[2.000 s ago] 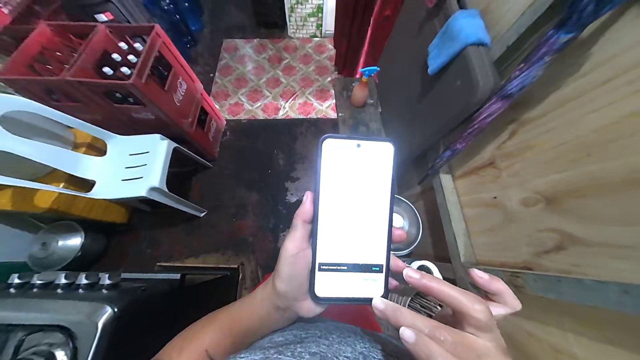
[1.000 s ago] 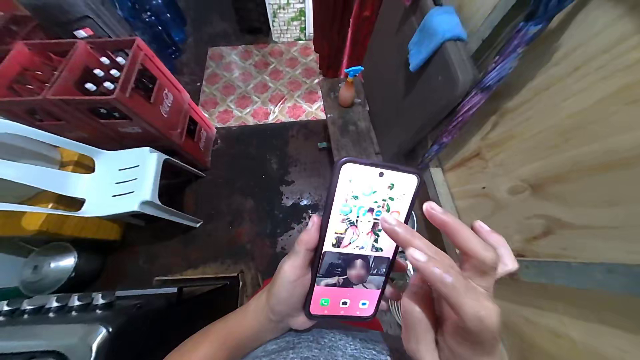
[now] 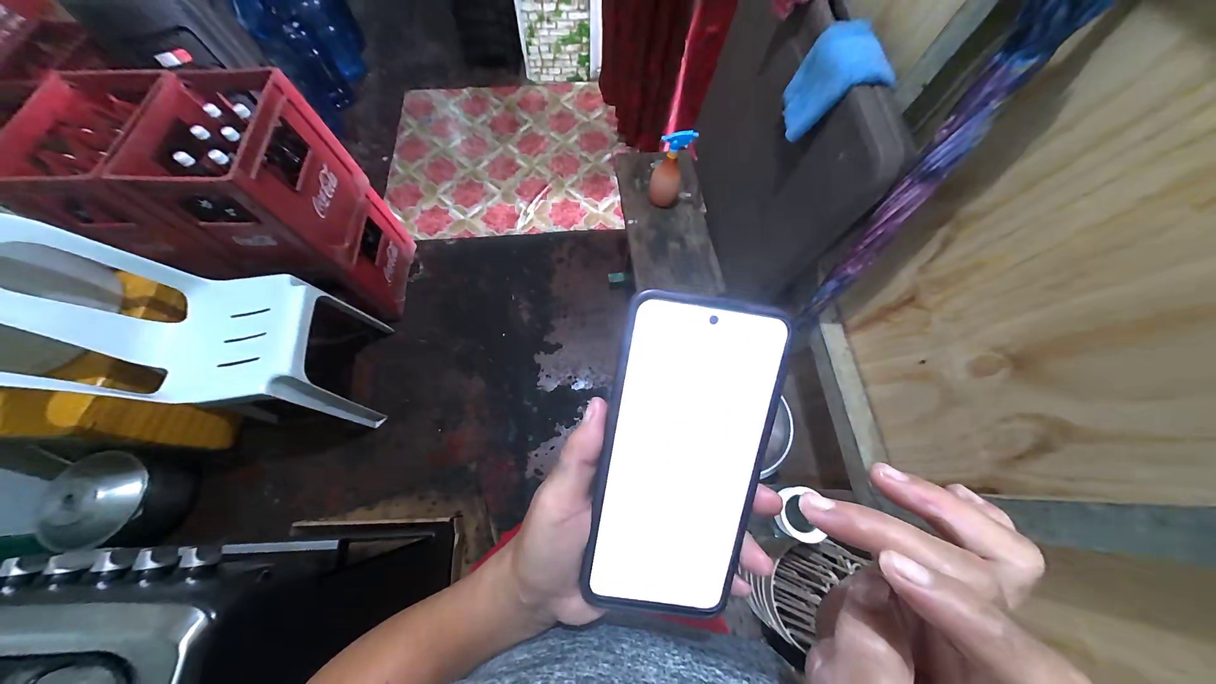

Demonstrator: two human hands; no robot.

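Observation:
A smartphone (image 3: 686,456) in a dark case stands nearly upright at the centre of the view, its screen glowing plain white. My left hand (image 3: 560,518) is closed around its lower part, with the thumb along the left edge and fingertips showing at the right edge. Just right of the phone, my right hand (image 3: 936,579) is held with its fingers apart and slightly bent, touching nothing that I can see. Below and behind the fingers are a round white-rimmed item (image 3: 801,516) and a wire or wicker basket (image 3: 798,594), both partly hidden.
A white plastic chair (image 3: 228,332) and red bottle crates (image 3: 285,180) stand at the left, above a stove (image 3: 104,617). A spray bottle (image 3: 665,180) rests on a wooden plank (image 3: 670,242) ahead. A plywood wall (image 3: 1045,313) bounds the right side.
The phone's screen has gone from a picture with icons to plain white. My right hand has moved off the screen to the right and down.

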